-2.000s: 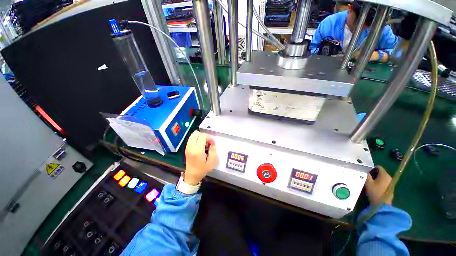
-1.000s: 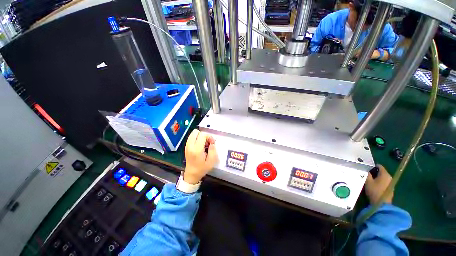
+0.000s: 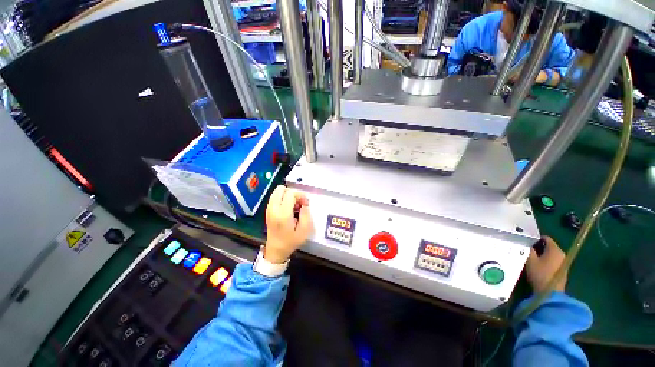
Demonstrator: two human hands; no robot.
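The pneumatic press [image 3: 402, 208] stands in front of me, its upper platen [image 3: 424, 104] down and the pale pressing block [image 3: 411, 147] low on the base. My left hand [image 3: 286, 223], fingers curled, rests on the front panel's left end and hides what is under it. My right hand [image 3: 546, 265] is at the right front corner, partly behind the panel edge, on a dark knob-like part. Between them are two red-digit counters [image 3: 340, 229] [image 3: 437, 256], a red emergency stop [image 3: 383, 246] and a green button [image 3: 492, 273].
A blue dispenser box [image 3: 237, 172] with a clear barrel [image 3: 205, 107] stands left. A black foam tray [image 3: 136, 301] with dark units and lit screens [image 3: 190, 259] lies lower left. A yellowish hose [image 3: 610, 179] hangs right. Another person in a blue smock [image 3: 477, 36] sits behind the press.
The lit screens in the tray have changed colours and the left counter's digits differ. Both hands and the press parts hold their places.
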